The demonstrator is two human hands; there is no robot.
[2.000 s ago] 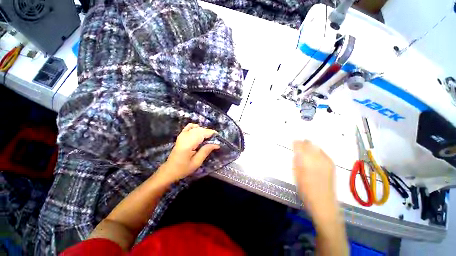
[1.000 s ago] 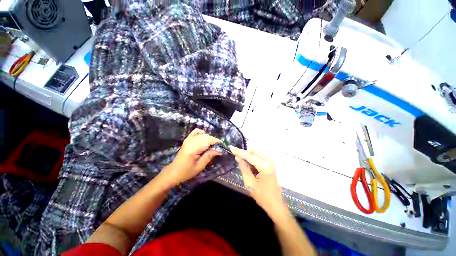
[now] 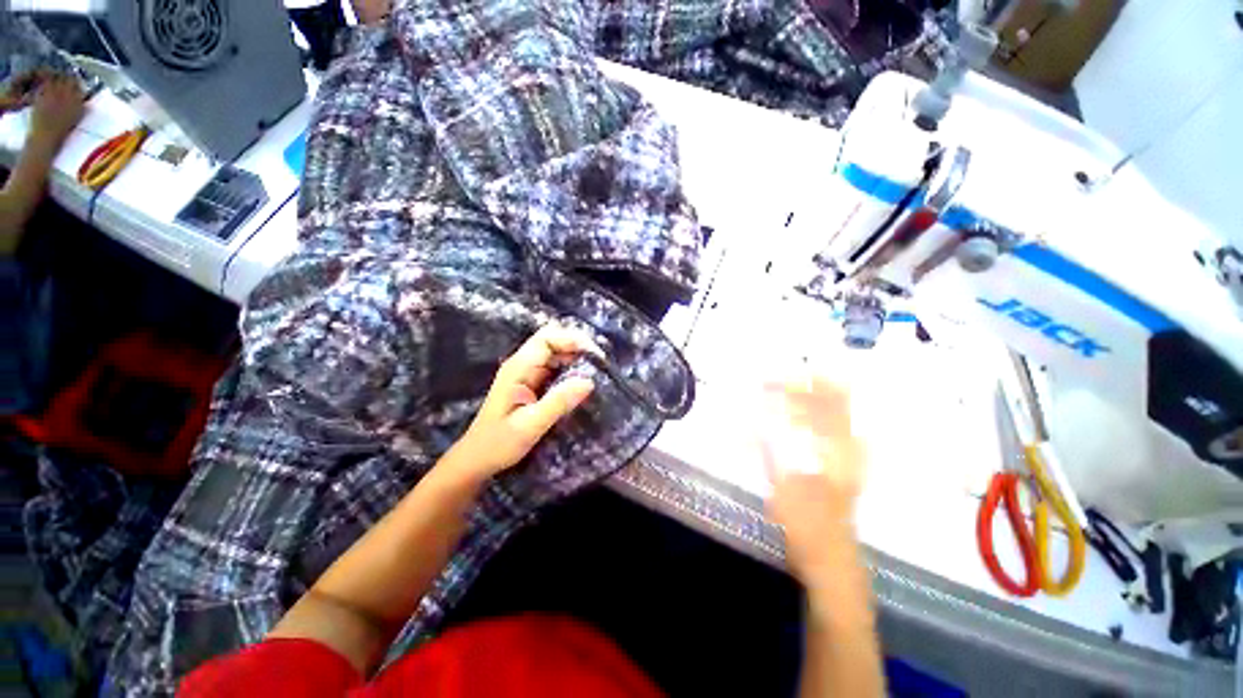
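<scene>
The bulky grey, black and white plaid garment [image 3: 368, 273] lies on the white table left of the needle area and hangs over its front edge. My left hand [image 3: 525, 402] pinches the garment near its dark-edged, rounded corner. My right hand [image 3: 815, 443] is blurred over the bare table right of the garment, apart from it; whether it holds anything cannot be told. The white sewing machine [image 3: 941, 232] stands at the right, its needle area beyond my right hand.
Scissors with red and yellow handles [image 3: 1032, 525] lie at the right, beside small black tools [image 3: 1206, 600]. More plaid cloth [image 3: 736, 55] lies at the back. A red crate [image 3: 130, 402] is below left. Another person's hand [image 3: 52, 107] shows at the far left.
My right hand met my left at the garment one second ago and has now moved away to the right. The left hand keeps its pinch. The view has shifted slightly.
</scene>
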